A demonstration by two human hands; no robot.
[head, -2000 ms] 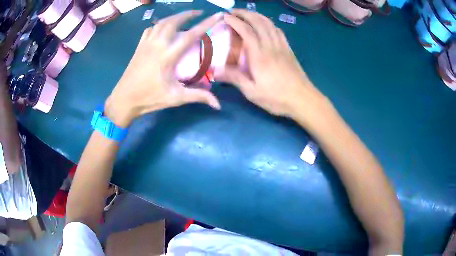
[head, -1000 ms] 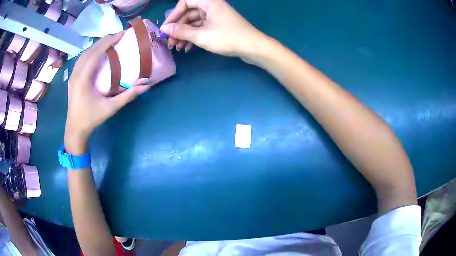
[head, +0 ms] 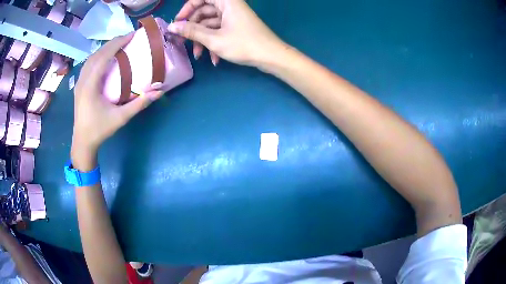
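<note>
A pink speaker (head: 176,61) with brown straps (head: 155,50) is held at the upper left, its strap side up. My left hand (head: 100,89) grips it from the left, the thumb along its near edge. My right hand (head: 213,28) is at the speaker's far right end, thumb and fingertips pinched together near small dark openings. Whether a small item is between those fingertips is too small to tell. The speaker's front face is hidden.
A white label (head: 269,146) lies on the dark-green bench (head: 233,205). Rows of pink speakers (head: 36,201) stand along the left. A pale post (head: 47,36) and crumpled white sheets (head: 106,23) are at the upper left. Another person's arm (head: 21,252) shows at the lower left.
The speaker came to the upper left and turned strap side up, my left hand around it. Over the last second, the purple item at my right fingertips has gone from sight.
</note>
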